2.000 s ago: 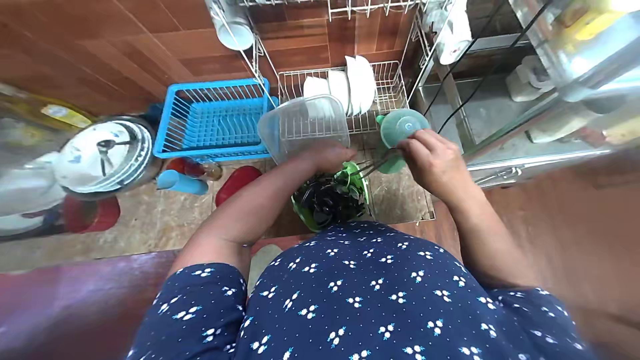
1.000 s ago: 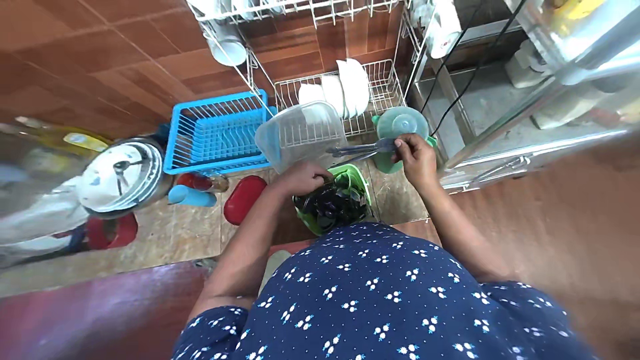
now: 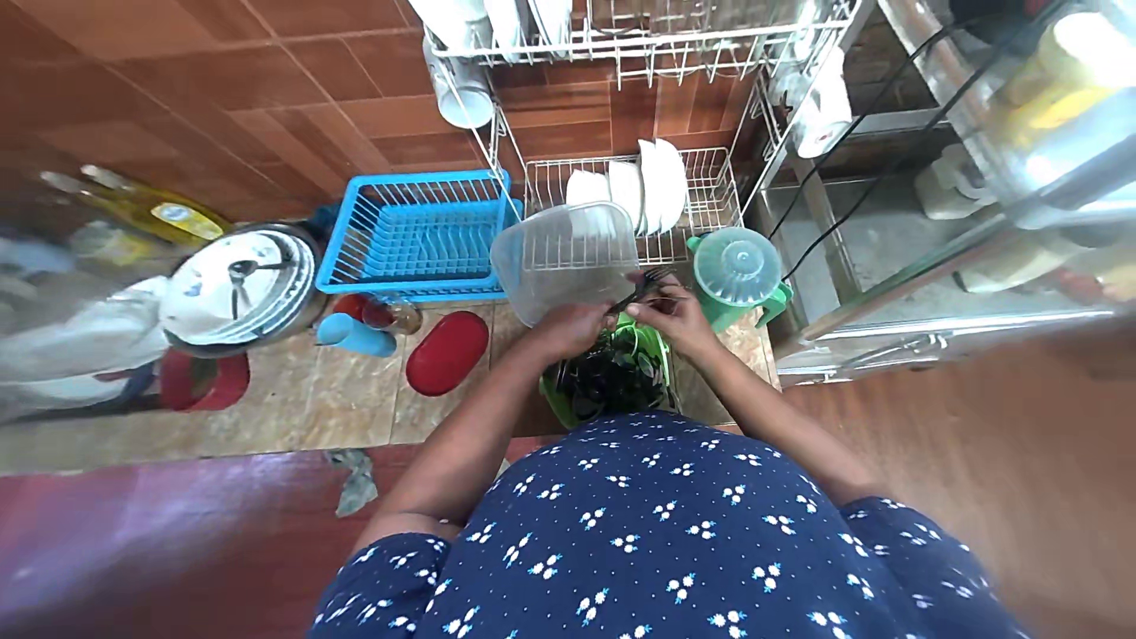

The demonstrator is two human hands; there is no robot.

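Note:
My left hand (image 3: 572, 330) is closed on a dark metal fork (image 3: 641, 288), its tines pointing up to the right. Close beside it, my right hand (image 3: 676, 317) pinches the fork or another thin utensil near the tines; which one I cannot tell. Below both hands is a bright green basket (image 3: 664, 353) holding dark cutlery (image 3: 612, 382). A translucent plastic container (image 3: 568, 257) stands just behind my left hand. The green pitcher with a clear lid (image 3: 738, 266) is right of my right hand.
White bowls (image 3: 652, 186) stand in a wire rack (image 3: 710, 177). Further left are a blue dish rack (image 3: 426, 235), a red oval lid (image 3: 448, 353), a light blue cup (image 3: 355, 335) and stacked plates (image 3: 240, 284). A metal-framed shelf (image 3: 958, 315) stands at the right.
A second ago my right hand held dark utensils out over the pitcher lid. It has moved left and is now close to my left hand, which has risen from the basket.

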